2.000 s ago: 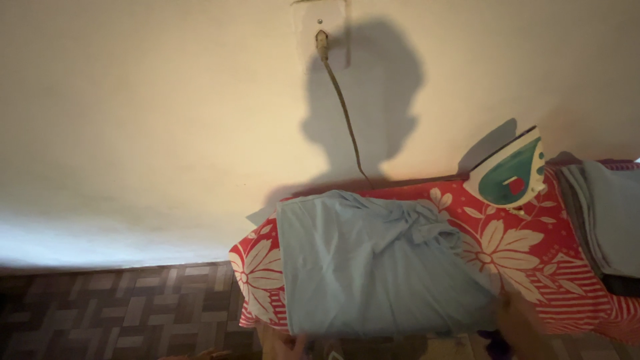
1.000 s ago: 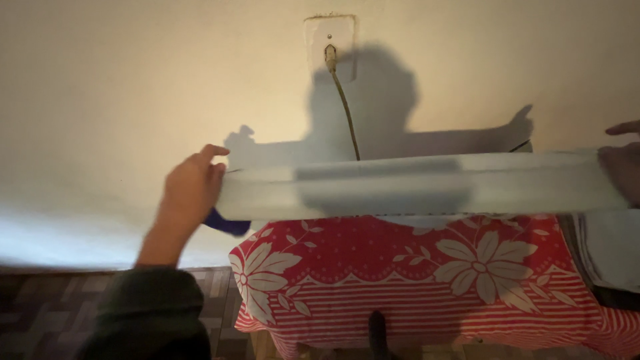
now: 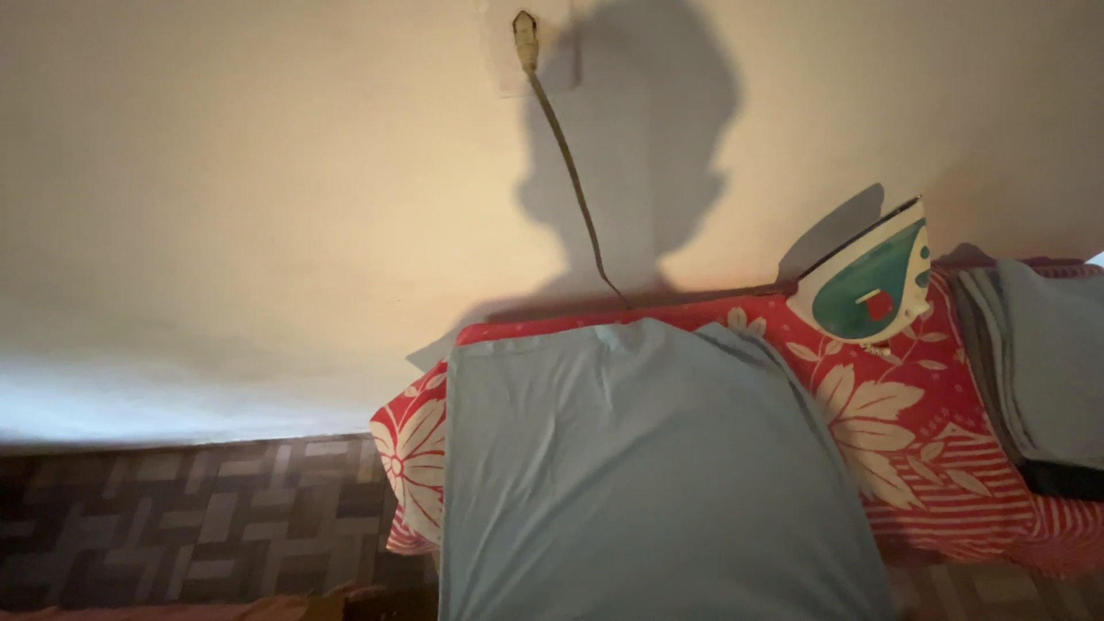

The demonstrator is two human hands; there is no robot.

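Note:
A light blue-grey garment lies spread over a red and white floral cloth, its lower part running past the bottom edge of the view. Some soft creases cross its left half. To the right of it a white and green electric iron stands tilted on its heel close to the wall. Neither my left hand nor my right hand shows in this frame, so what they touch is hidden.
Folded grey and blue clothes are stacked at the right end. A power plug sits in the wall socket, its cord dropping behind the cloth. Patterned floor shows at the lower left.
One second ago the garment was stretched in the air between my raised hands; now it lies on the floral cloth. Both hands have left the view.

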